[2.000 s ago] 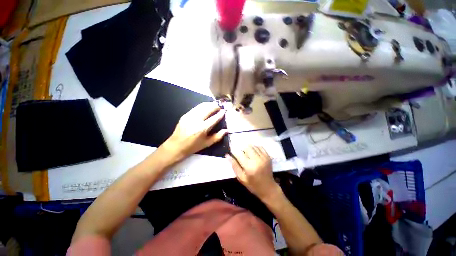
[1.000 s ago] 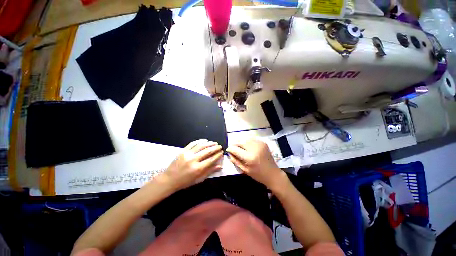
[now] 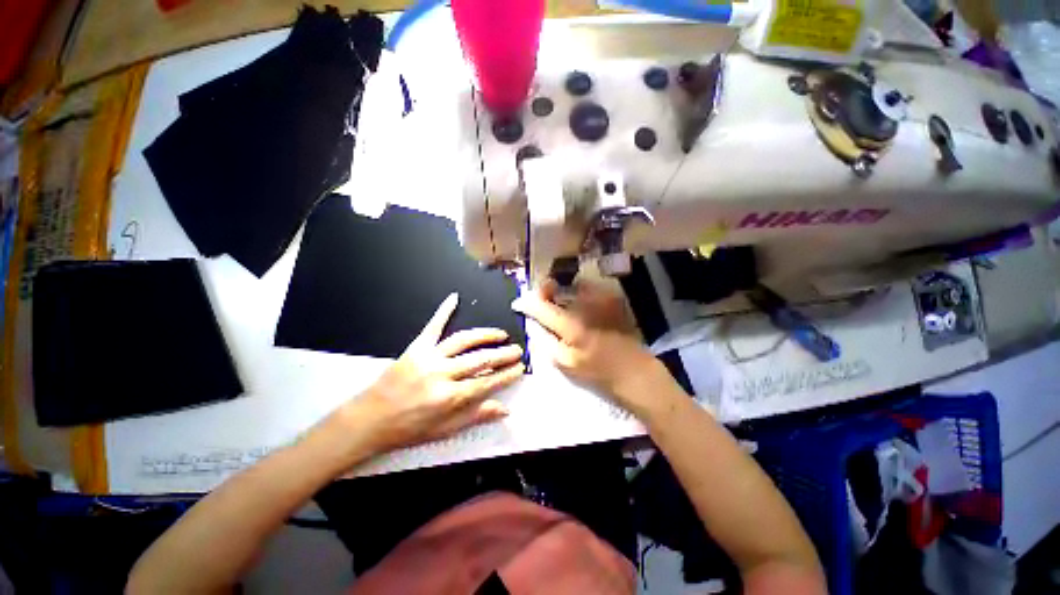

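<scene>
A black fabric panel (image 3: 372, 279) lies flat on the white table, its right edge under the presser foot area (image 3: 520, 274) of the white sewing machine (image 3: 697, 151). My left hand (image 3: 448, 378) lies with fingers spread on the panel's lower right part, pressing it flat. My right hand (image 3: 591, 331) is at the panel's right edge, close below the needle area. Its fingertips touch the edge; whether they pinch it is unclear. A dark strip (image 3: 643, 296) lies partly hidden behind my right hand.
A black panel stack (image 3: 134, 337) lies at the left, and fanned black pieces (image 3: 262, 151) lie beyond it. Blue-handled snips (image 3: 802, 329) and small black pieces (image 3: 709, 274) lie under the machine arm. A blue basket (image 3: 988, 436) with scraps stands at the lower right.
My right hand has moved up from the panel's lower corner towards the needle. My left hand has opened out flat on the panel. The view has shifted slightly.
</scene>
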